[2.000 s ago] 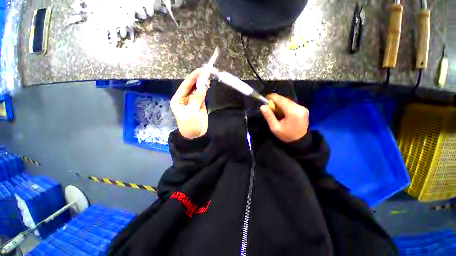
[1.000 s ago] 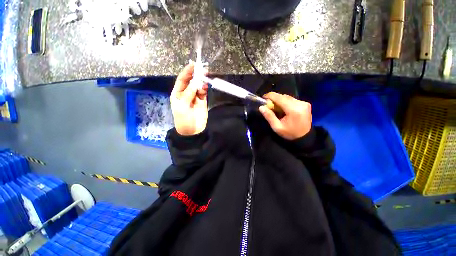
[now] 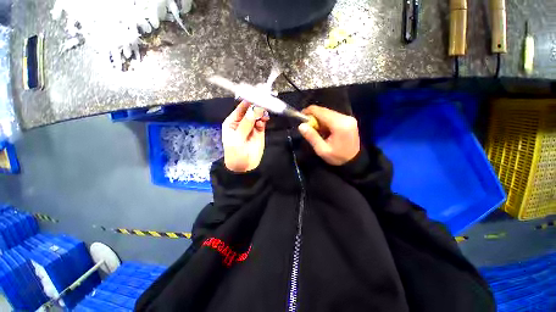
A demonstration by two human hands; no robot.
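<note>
My left hand point(image 3: 245, 138) is bare and holds a white moulded plastic part point(image 3: 273, 78) in its fingertips, just off the bench edge. My right hand point(image 3: 332, 135) is closed around the short yellowish handle of a tool with a long pale shaft point(image 3: 266, 101). The shaft reaches left across the part above my left fingertips, and its far end is blurred. The shaft and part overlap, so I cannot tell exactly where they touch. Most of the handle is hidden in my right hand.
The speckled bench point(image 3: 177, 82) bears a white parts pile point(image 3: 116, 27), a phone point(image 3: 33, 63), a black drum point(image 3: 283, 13), yellow scraps point(image 3: 337, 38), black snips point(image 3: 410, 21) and two wood-handled irons point(image 3: 458, 30). Below are a parts bin point(image 3: 189, 155), a blue tub point(image 3: 436, 164) and a yellow crate point(image 3: 524, 158).
The part in my left hand has turned, and its tip now points up and right. The tool shaft now extends left over my fingers. The bench items have shifted left and up in view.
</note>
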